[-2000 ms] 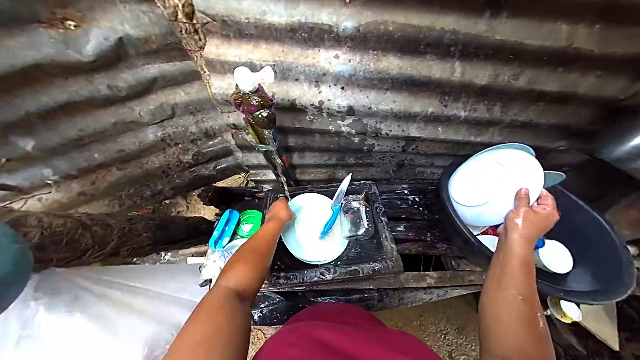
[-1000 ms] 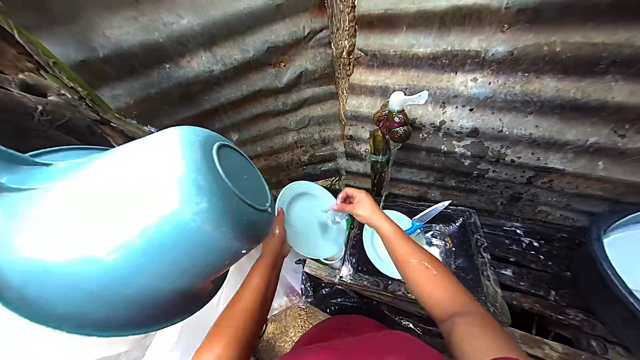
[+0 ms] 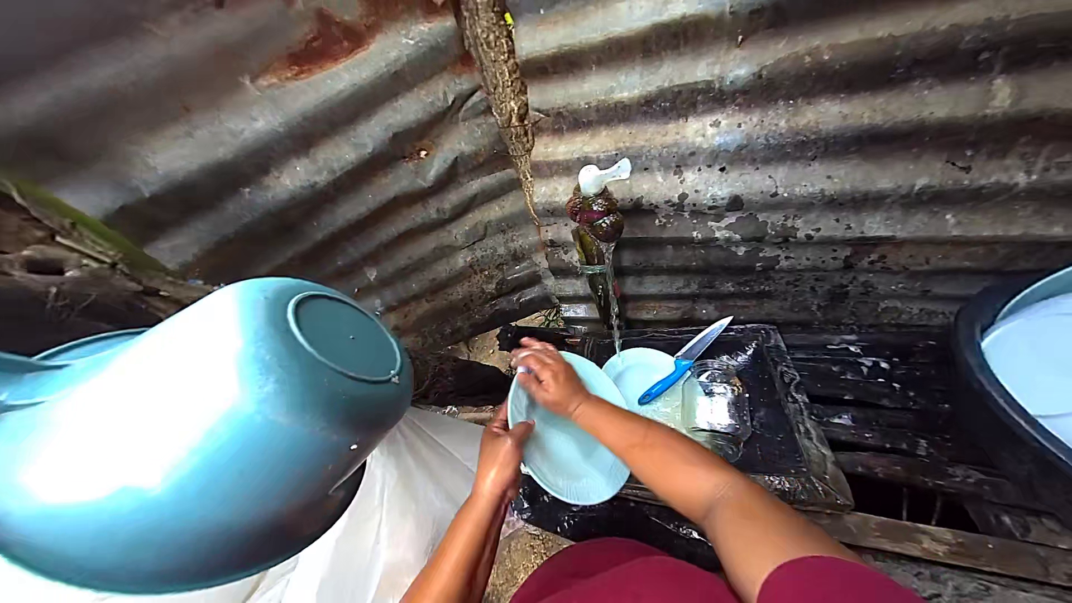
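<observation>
My left hand (image 3: 502, 452) grips the left edge of a pale blue plate (image 3: 578, 456), which is held tilted. My right hand (image 3: 546, 377) lies over the plate's upper part; a bit of something whitish shows at its fingers, too small to name. Just right of it a second pale plate (image 3: 632, 368) rests on a black tray, with a blue-handled knife (image 3: 685, 360) across it. Beside the knife a clear glass jar (image 3: 722, 410) lies on the tray. Water (image 3: 615, 310) runs from a tap with a white handle (image 3: 601, 177) towards the plates.
A large teal basin (image 3: 251, 435) stands bottom-up at the left, near white plastic sheeting (image 3: 402, 502). The black tray (image 3: 808, 435) sits on dark wooden slats (image 3: 888, 402). At the right edge is a black tub (image 3: 971, 368) with pale dishes. Corrugated metal walls (image 3: 804, 134) stand behind.
My right hand has left the dishes in the black tub and is now at a plate. My left hand has gone from the plate under the tap to holding a tilted plate. The view has swung left.
</observation>
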